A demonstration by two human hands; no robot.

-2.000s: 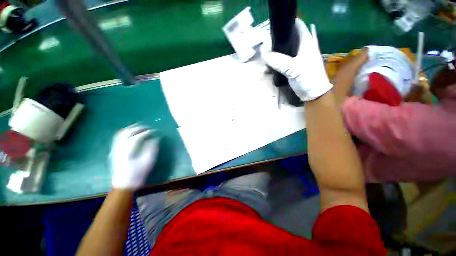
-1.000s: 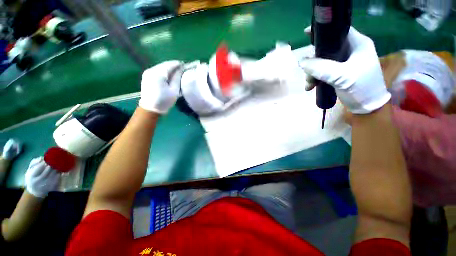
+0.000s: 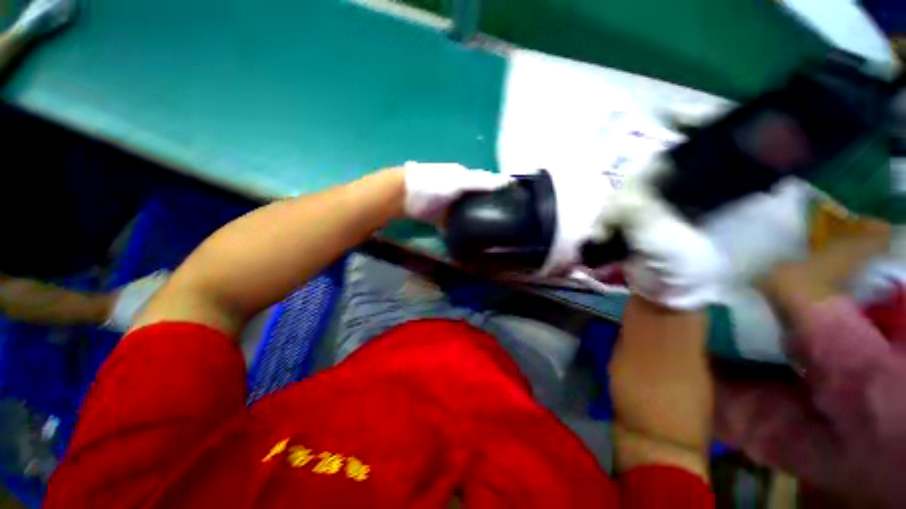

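Note:
My left hand, in a white glove, holds an appliance body with a glossy black domed housing at the front edge of the white sheet. White plastic shows to the right of the dome, with a little red beneath. My right hand, gloved and blurred, is around the lower part of the black electric screwdriver. The tool is tilted, its lower end towards the appliance. The bit and its contact point cannot be made out.
A teal bench runs to the left, with a metal post behind it. A neighbour's pink sleeve and hand are close at the right. Other gloved hands show at the left. A blue crate is below the bench edge.
The appliance has come down to the sheet's front edge, its black dome now showing. The screwdriver has tilted from upright, its lower end now near the appliance. The view has turned.

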